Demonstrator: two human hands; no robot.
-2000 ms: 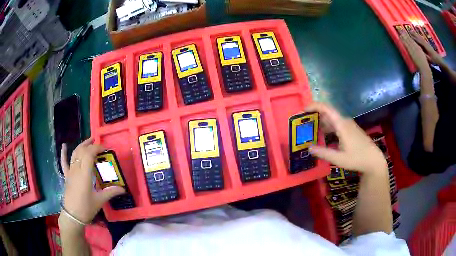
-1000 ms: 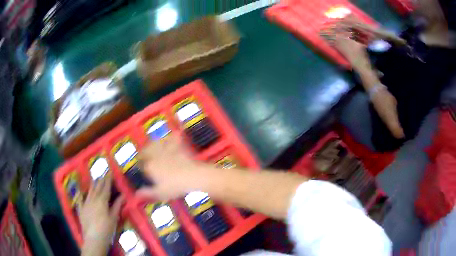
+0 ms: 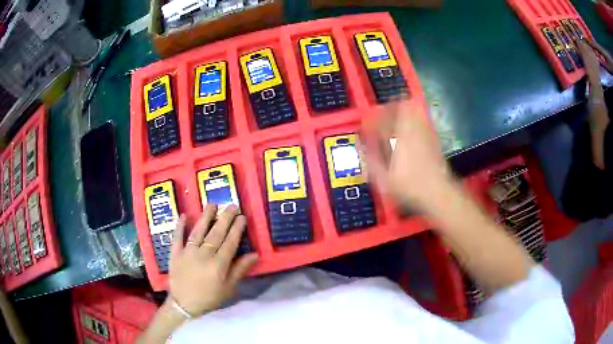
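A red tray [image 3: 250, 149] holds keypad phones in two rows, face up with lit screens. The top row has phones in every pocket, such as the second one [image 3: 211, 101]. My left hand [image 3: 208, 259] lies with fingers apart over the second phone of the lower row [image 3: 218, 185], touching its lower part. The lower-left phone [image 3: 161, 208] sits beside it. My right hand [image 3: 406, 158] is blurred over the lower right pocket. A small bright patch shows by its fingers, but whether it holds a phone is hidden.
Left of the tray lie a black smartphone [image 3: 102, 176] and another red tray [image 3: 50, 248] with phones. An open carton [image 3: 222, 27] with small pale blocks stands behind. Stacked handsets [image 3: 521, 201] sit low at right. Another person's hand [image 3: 591, 60] is at a red tray [image 3: 571, 75].
The view has swung back over the tray. My right hand has moved from the top row to the lower right. My left hand now lies on the lower row.
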